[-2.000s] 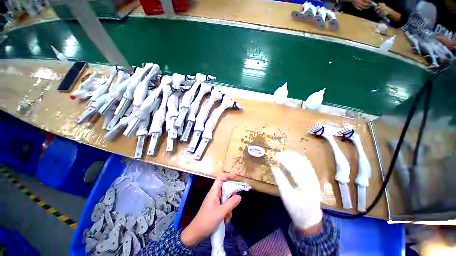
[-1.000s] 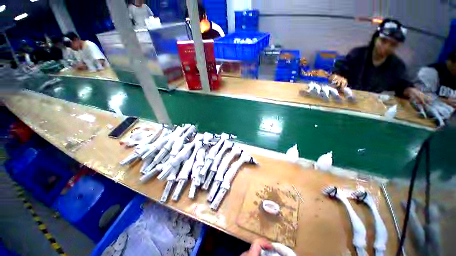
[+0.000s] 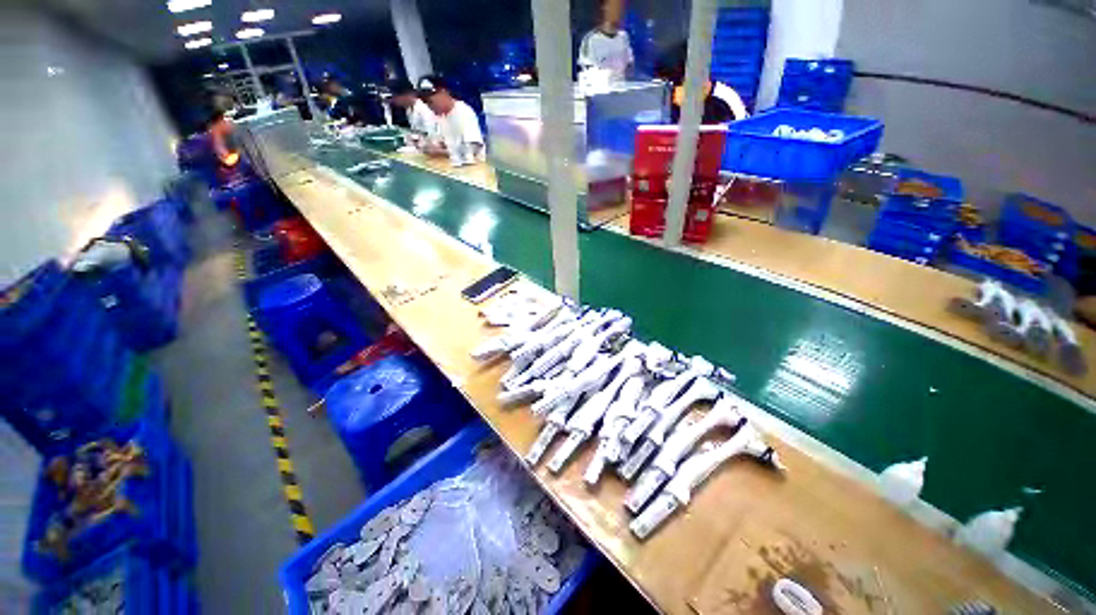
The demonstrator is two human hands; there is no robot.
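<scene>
No hand shows in the head view. Several long grey-white limb-shaped pieces [image 3: 619, 402] lie side by side in a pile on the tan bench, dark details at their upper ends and squared narrow ends towards the bench's front edge. A small white oval ring [image 3: 796, 597] lies on the stained brown work pad [image 3: 739, 565] at the bottom edge. A blue bin [image 3: 315, 547] below the bench holds a heap of flat grey plates [image 3: 379, 555] with a clear bag liner [image 3: 463, 535] among them.
A green conveyor belt [image 3: 781, 342] runs behind the bench, with two white nozzle bottles [image 3: 901, 481] at its edge. A dark phone [image 3: 489, 284] lies beyond the pile. Blue stools [image 3: 382, 402] and stacked bins [image 3: 102, 481] stand left. Several people sit farther along the line.
The view has swung left and up. The pile now sits nearer the middle, and the aisle shows. The hand seen at the bottom edge and the two pieces at right have left the picture.
</scene>
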